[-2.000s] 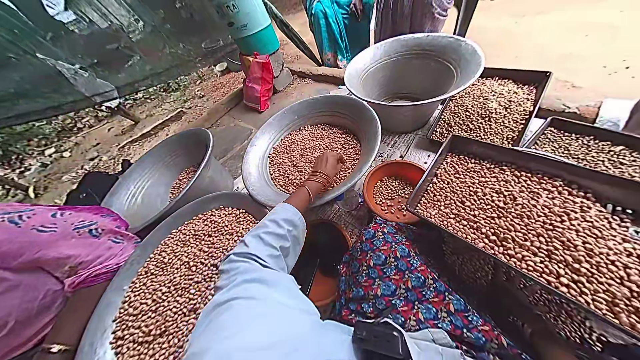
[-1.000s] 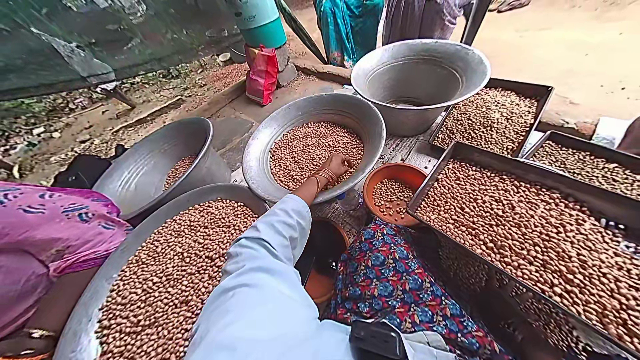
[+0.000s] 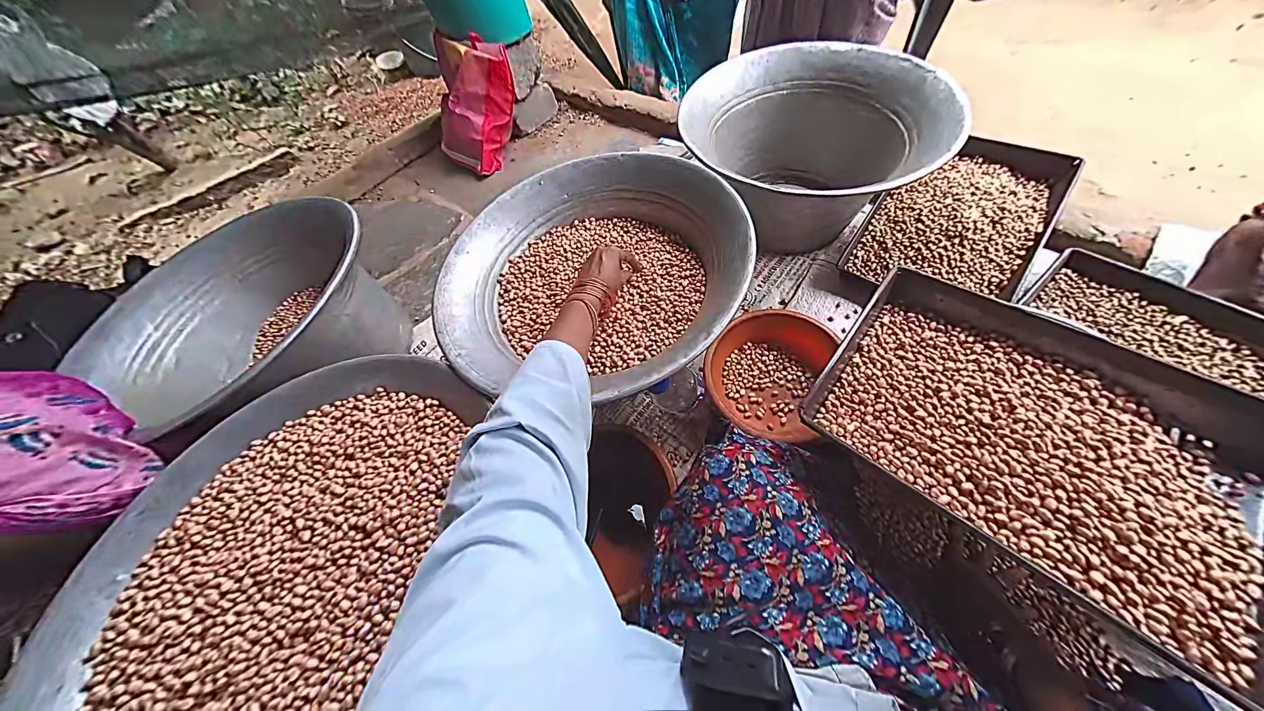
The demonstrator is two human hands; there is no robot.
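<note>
My left hand (image 3: 606,269), in a light blue sleeve with bangles at the wrist, reaches into a wide metal basin (image 3: 472,281). It touches the small brown nuts (image 3: 652,321) there, near the middle of the heap. Its fingers look bent, with their tips turned down and hidden, so whether they hold any nuts is unclear. An orange bowl (image 3: 815,346) with a few nuts sits right of the basin. Below left is a large metal basin (image 3: 59,602) full of nuts. My right hand is out of view.
Dark metal trays of nuts (image 3: 987,513) stand on the right. Behind is a deep metal basin (image 3: 825,128); another basin (image 3: 163,326) leans at the left beside a person in pink cloth (image 3: 69,449). A red bag (image 3: 477,104) stands farther back. People's clothing shows at the top.
My left hand has moved from the right part of the heap toward its middle, within the same basin.
</note>
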